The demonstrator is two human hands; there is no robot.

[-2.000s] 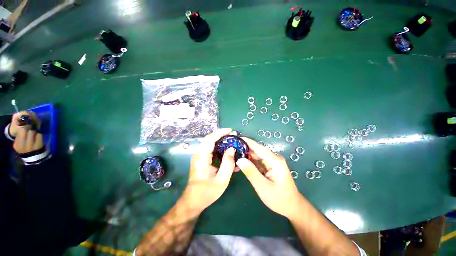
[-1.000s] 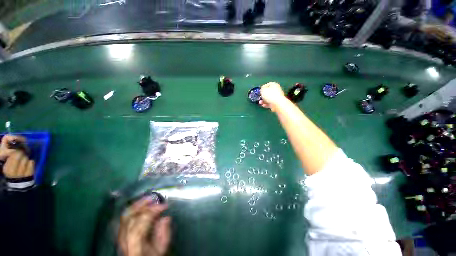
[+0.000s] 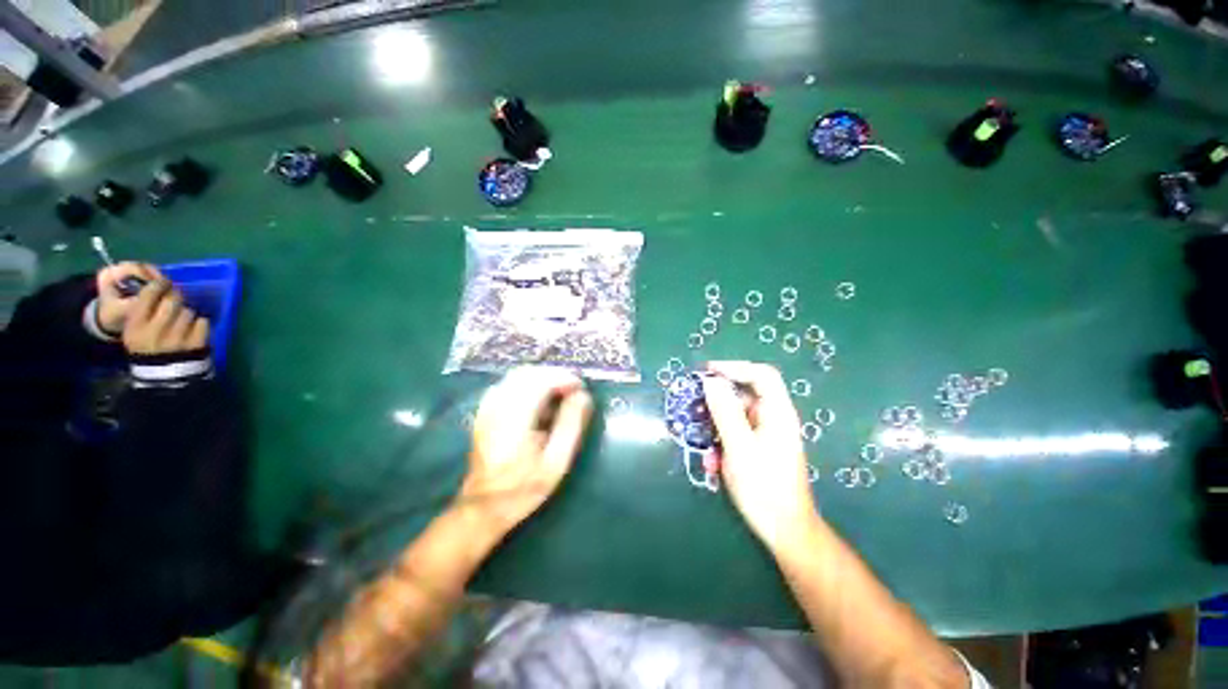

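Note:
A round motor part (image 3: 690, 411), dark with blue and silver inside, is in the fingers of my right hand (image 3: 761, 438), with a pale lead and a red bit hanging at its lower side. My left hand (image 3: 528, 438) is to the left, below the ring bag, fingers curled and thumb near the fingertips; whether it holds something small cannot be told. Thin metal rings (image 3: 791, 343) lie scattered on the green surface around and right of my right hand. The clear ring bag (image 3: 546, 307) with a white label lies flat just beyond my left hand.
Black units (image 3: 741, 119) and round motor parts (image 3: 505, 182) stand spaced along the far side. A small white piece (image 3: 419, 162) lies among them. At left, a neighbour's hands (image 3: 148, 316) are by a blue tray (image 3: 232, 303). More black units (image 3: 1185, 380) are at the right edge.
My right hand has come back from the far row with a motor part. My left hand has moved right and up from the lower left. The motor part earlier at lower left no longer shows there.

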